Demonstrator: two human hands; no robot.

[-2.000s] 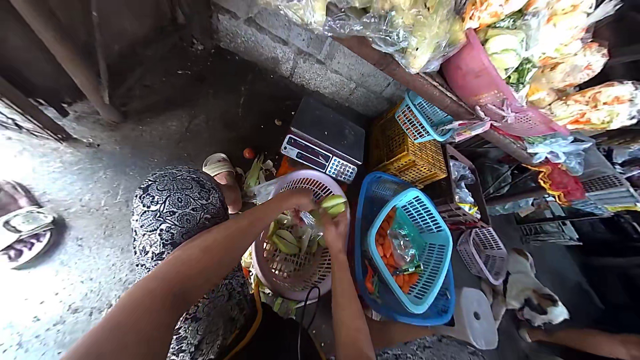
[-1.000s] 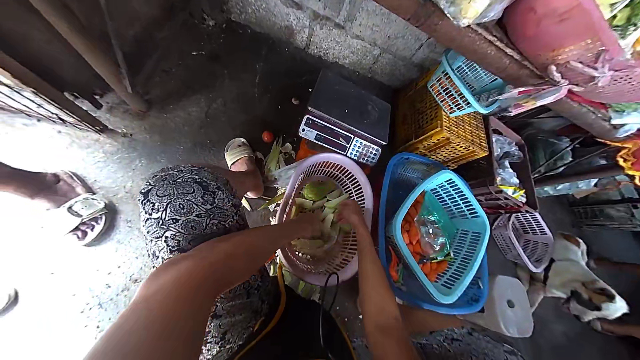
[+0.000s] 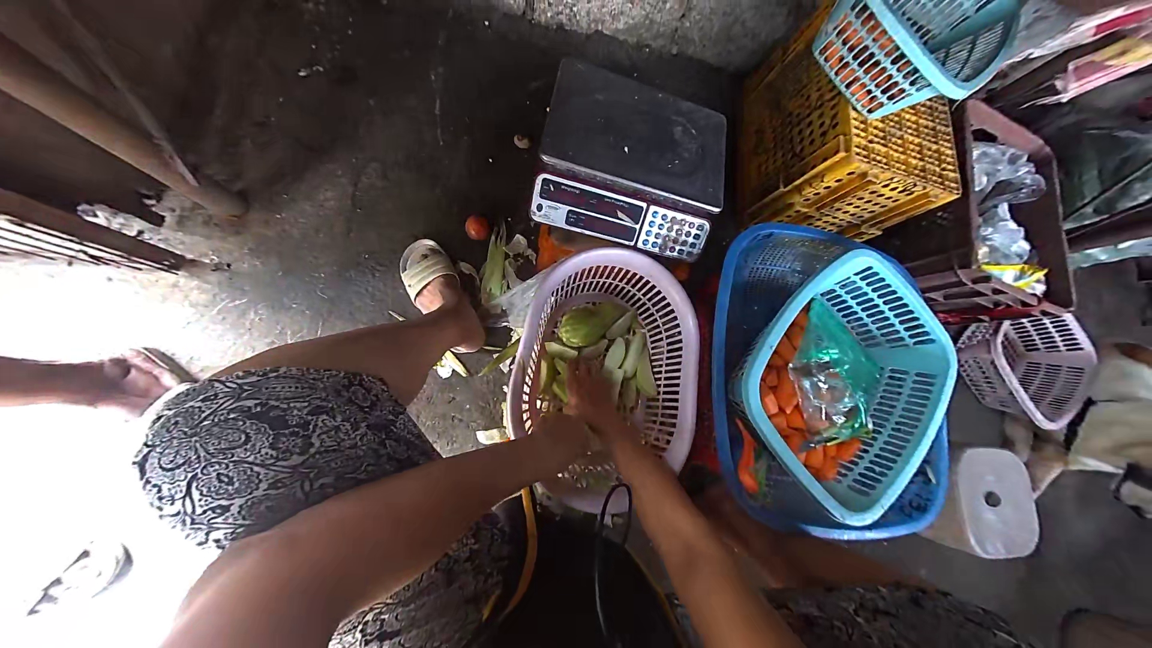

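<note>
A pale pink plastic basket stands between my legs, holding cut green wedges and a rounder green vegetable, perhaps chayote. Over the lower part of the wedges, my right hand reaches down, touching them or just above; its fingertips are blurred. My left hand is low in the same basket, close beside my right wrist. Its fingers are hidden, so what it may hold does not show. A digital scale sits directly behind the basket.
Right of the basket, a light blue basket of orange carrot pieces and a plastic bag rests in a blue basket. Farther out are a yellow crate, a lidded container and an animal. A tomato and peelings lie left.
Two seconds ago my hands held a green vegetable above the basket's right side; they have since lowered into the basket, and no piece shows raised now. The view has moved closer.
</note>
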